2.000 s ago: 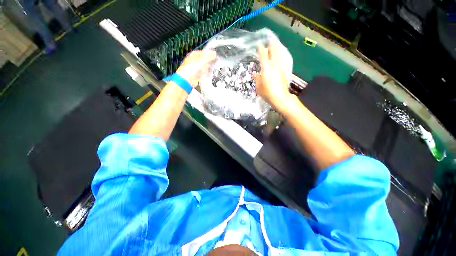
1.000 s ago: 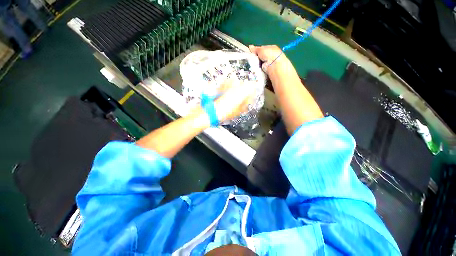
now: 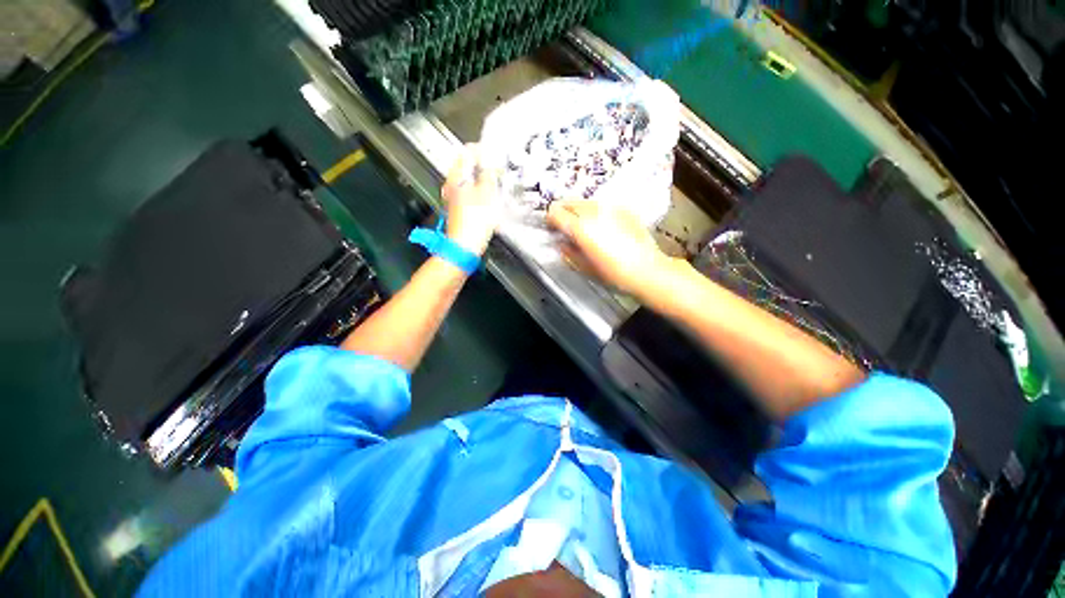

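Note:
A clear plastic bag of components (image 3: 580,152), open at the top and full of small silvery pieces, is over the rails in front of me. My left hand (image 3: 471,201), with a blue wrist strap (image 3: 445,249), is at the bag's left side and holds its edge. My right hand (image 3: 605,240) is at the bag's near edge, with its fingers curled on the plastic.
Green boards stand on edge in a rack (image 3: 467,56) behind the bag. A black tray (image 3: 818,251) lies to the right, with loose shiny parts (image 3: 963,284) and a white-green bottle (image 3: 1023,356). Stacked black trays (image 3: 210,292) stand low at the left. A pale rail (image 3: 561,292) runs diagonally below the bag.
My left hand has left the bag's middle for its left side. My right hand has moved from the far right corner to the near edge. The bag now lies more open.

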